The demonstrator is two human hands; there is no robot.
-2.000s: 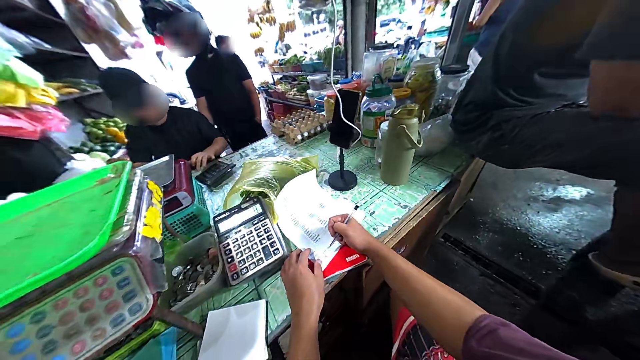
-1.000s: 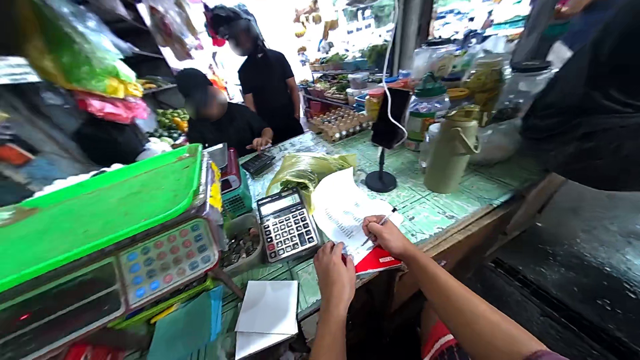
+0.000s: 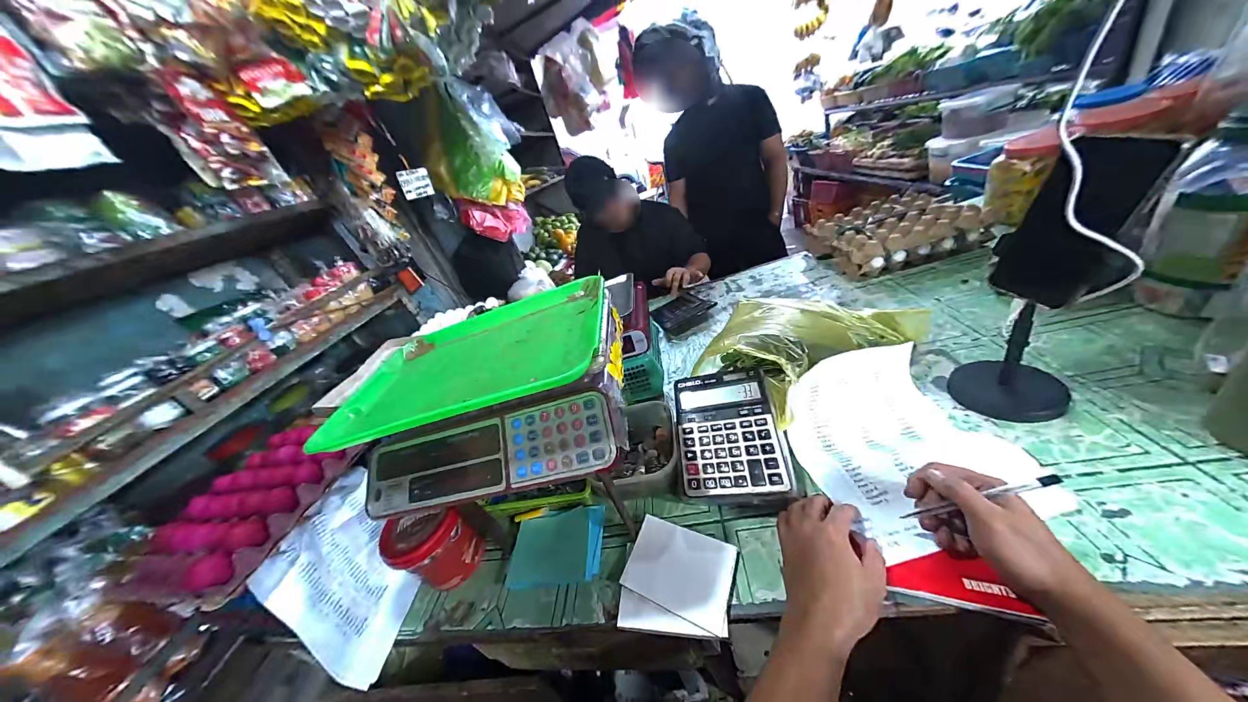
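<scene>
My right hand (image 3: 975, 517) holds a pen (image 3: 985, 494) over a sheet of paper (image 3: 877, 444) that bears rows of writing. Under the paper's lower edge lies a red notebook (image 3: 960, 582). My left hand (image 3: 834, 565) rests with curled fingers at the left edge of the notebook; a small dark object shows by its fingers, too unclear to name. Just above my left hand, a desk calculator (image 3: 731, 439) lies on the counter. A yellowish plastic bag of greens (image 3: 799, 341) sits behind the calculator and the paper.
A digital scale (image 3: 487, 458) with a green tray (image 3: 478, 366) stands left, near a red tub (image 3: 432, 549) and white paper squares (image 3: 678, 575). A phone stand (image 3: 1009, 390) and egg trays (image 3: 892, 234) are at right. Two people in black are across the counter (image 3: 1121, 468).
The view has swung left, bringing the left shelves into sight. My right hand still holds the pen at the paper, and my left hand remains beside the notebook.
</scene>
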